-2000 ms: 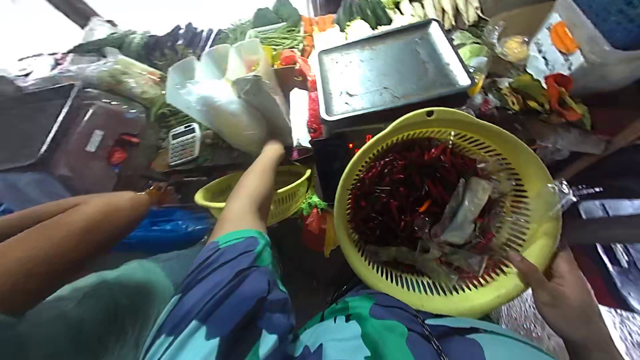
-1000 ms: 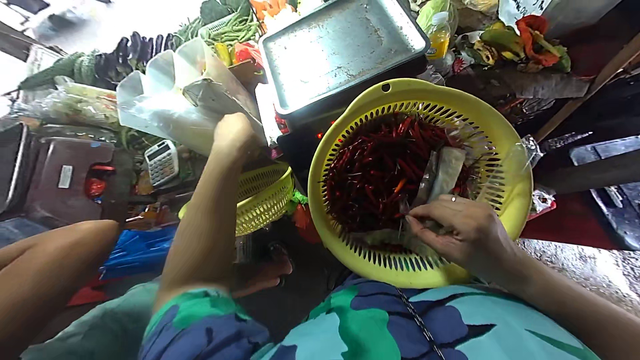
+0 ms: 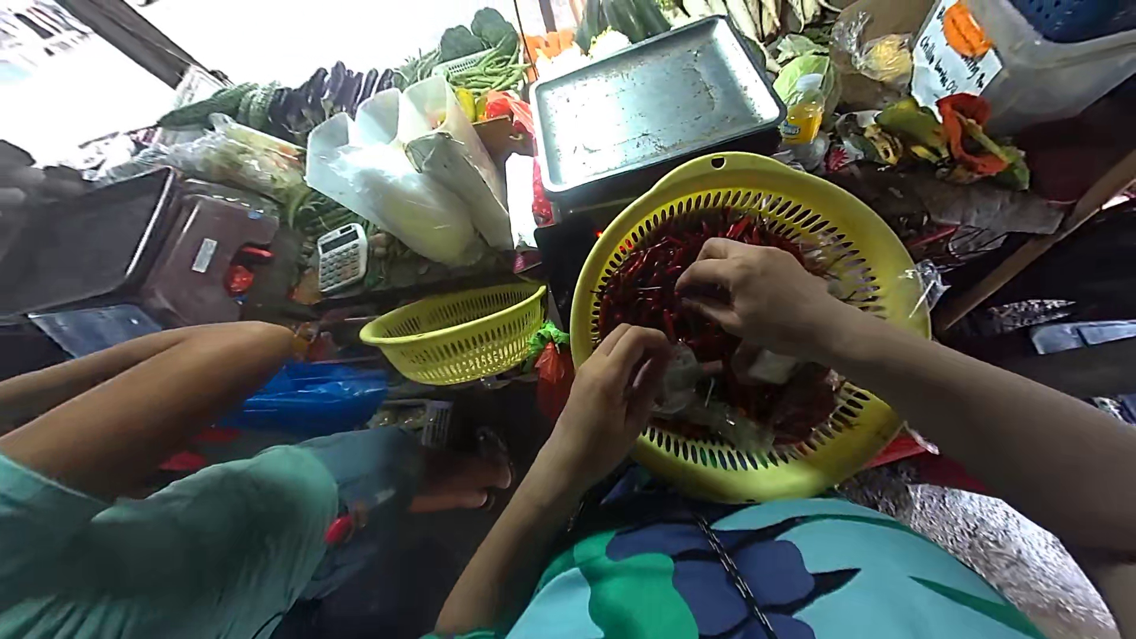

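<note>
A yellow perforated plastic colander [image 3: 728,169] in front of me holds many red chillies [image 3: 652,266] and crumpled clear plastic [image 3: 728,422]. Over the middle of the chillies is my right hand [image 3: 745,288], its fingers bent down towards them; whether a chilli is between the fingertips is too small to tell. My left hand [image 3: 621,382] reaches over the colander's left side, fingers curled beside a clear plastic bag [image 3: 679,382]. It seems to touch the bag, but its grip is hidden.
A metal tray [image 3: 657,102] lies beyond the colander. Left of it are plastic bags in a clear holder [image 3: 417,177], a calculator [image 3: 343,257] and a second yellow basket [image 3: 453,337]. Vegetables line the back. Another person's arm and knee-like bare limb [image 3: 177,373] are at left.
My left hand has come from the plastic bag holder to the colander. My right hand, at the colander's rim at first, is now over the chillies.
</note>
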